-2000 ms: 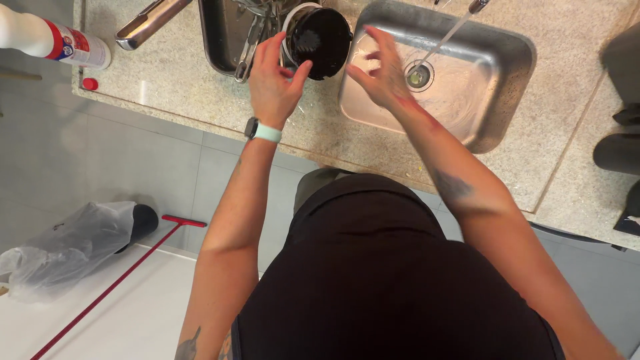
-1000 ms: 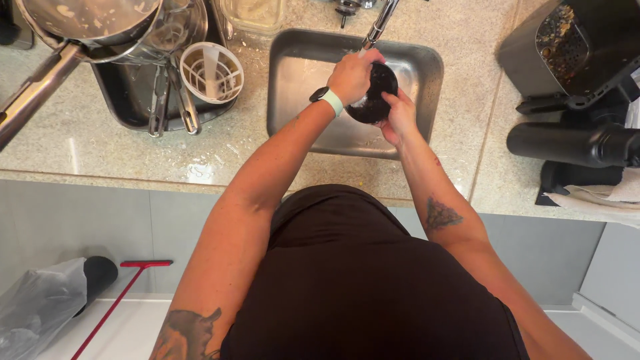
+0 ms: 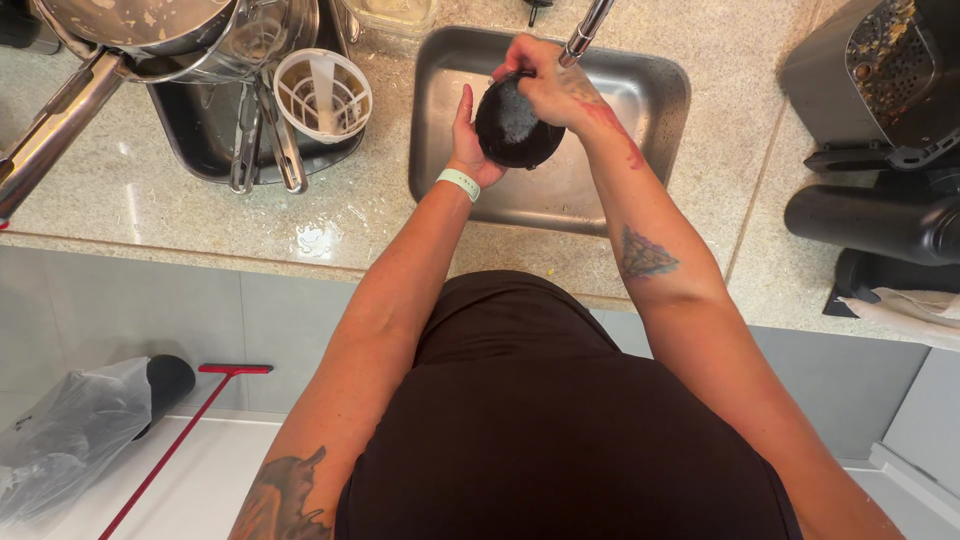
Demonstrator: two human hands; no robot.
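Observation:
A round black bowl-like piece [image 3: 517,124], wet and shiny, is held over the stainless steel sink [image 3: 645,142]. My left hand [image 3: 474,142] supports it from the left and below, thumb raised beside it. My right hand [image 3: 547,79] grips its upper right rim from above, close to the metal faucet spout [image 3: 585,34]. Most of my right fingers' grip is hidden behind the back of that hand. To the left of the sink, a white plastic strainer basket [image 3: 324,96] leans on the black tray [image 3: 214,169], next to metal utensil handles [image 3: 246,142].
A steel pan [image 3: 67,112] and a pot stand at the upper left. Right of the sink are an air fryer basket [image 3: 832,82] with food scraps, a black bottle [image 3: 870,221] and a cloth [image 3: 907,307]. A red squeegee [image 3: 235,370] and a plastic-bagged bin [image 3: 82,420] are below the counter.
Two seconds ago my hands were at a dark round container left of the sink; now they hold the black piece over the sink. The view has shifted. My right hand has moved onto its upper rim.

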